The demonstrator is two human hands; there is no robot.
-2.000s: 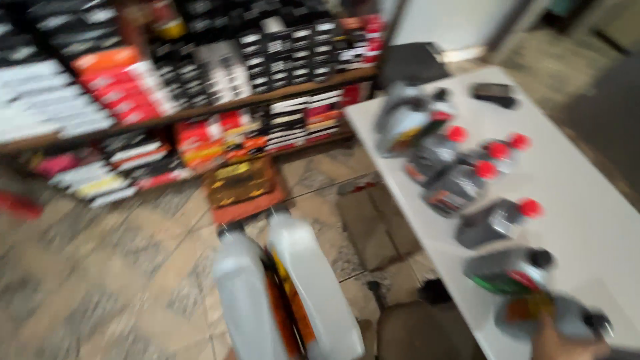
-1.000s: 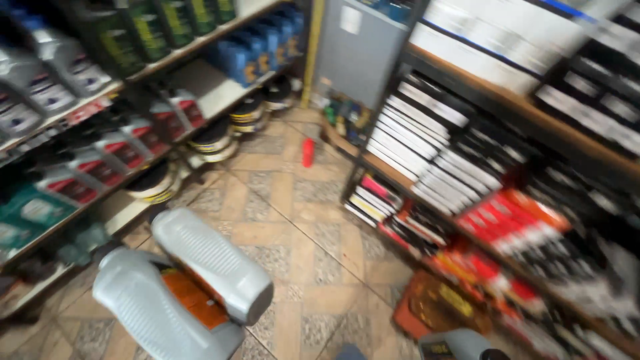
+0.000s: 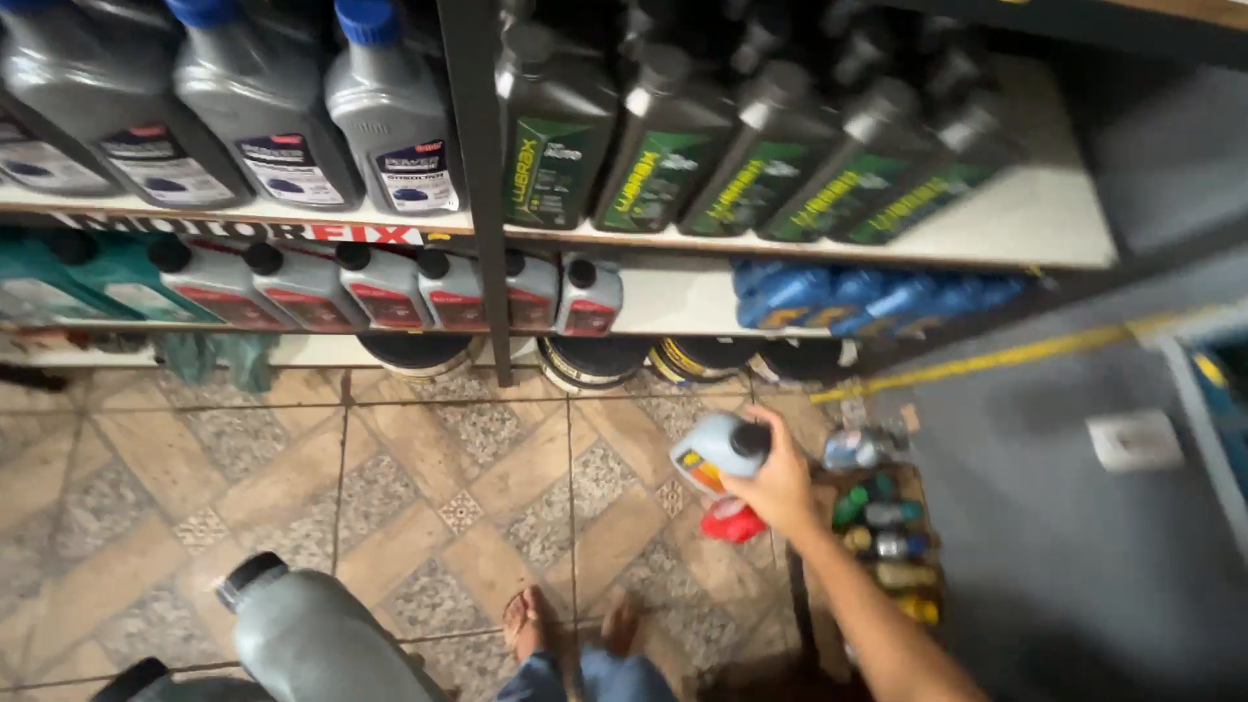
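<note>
My right hand [image 3: 780,478] grips a small grey plastic oil bottle [image 3: 720,444] with a black cap and an orange-yellow label, held above the tiled floor. Below it a red plastic object [image 3: 731,521] shows, its kind unclear. At the lower left, a large grey plastic bottle with a black cap [image 3: 317,629] is held up close to the camera, and a second black-capped bottle [image 3: 180,687] shows beside it at the frame edge. My left hand lies outside the frame.
Ahead, a shelf [image 3: 780,249] bears dark Lubrax bottles [image 3: 551,146], grey blue-capped bottles [image 3: 395,127], red-labelled bottles [image 3: 385,292] and blue bottles [image 3: 829,292]. Black buckets [image 3: 595,361] stand underneath. A box of small bottles [image 3: 882,546] sits by the grey wall [image 3: 1024,546] at right.
The view has swung from the white table and boxed shelves to the bottle shelves. My right hand now shows with a small grey bottle; one second ago no hand was visible.
</note>
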